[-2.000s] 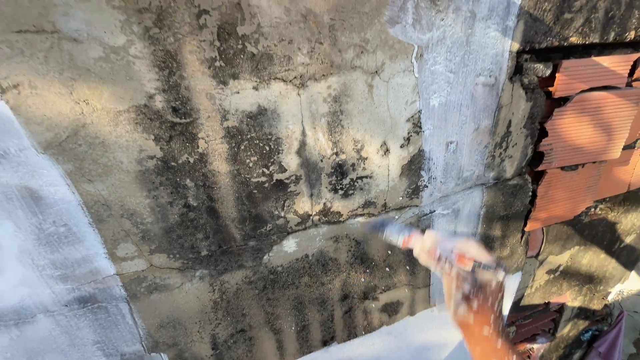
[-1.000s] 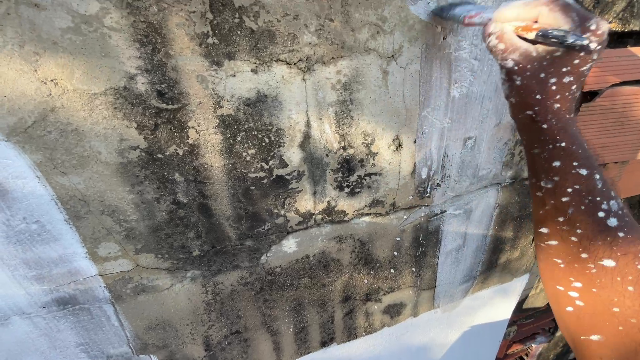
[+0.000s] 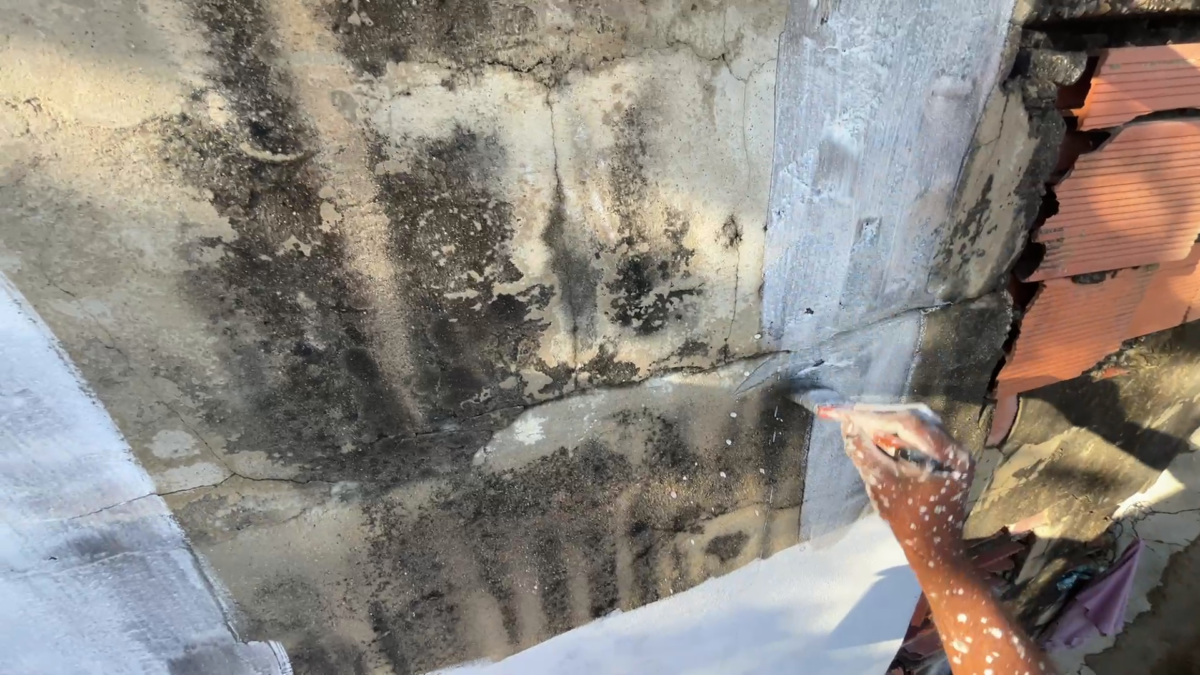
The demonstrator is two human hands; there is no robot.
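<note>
My right hand (image 3: 907, 455), spattered with white paint, grips a paintbrush (image 3: 825, 401) at the lower right of the head view. The bristles meet the stained plaster wall (image 3: 600, 412) near a long crack, at the left edge of a white painted strip (image 3: 872, 169) that runs down the wall. The brush's tip is slightly blurred. Dark mould-like stains and cracks mark the bare plaster left of the brush. My left hand is out of view.
White painted areas lie at the left (image 3: 66, 525) and along the bottom (image 3: 731, 619). Broken red hollow clay bricks (image 3: 1125, 206) show at the right edge. Below them are rubble and a purple cloth (image 3: 1097, 600).
My right hand with the brush has come down from the top of the white strip to the crack. Two seconds ago it was also low, near the crack.
</note>
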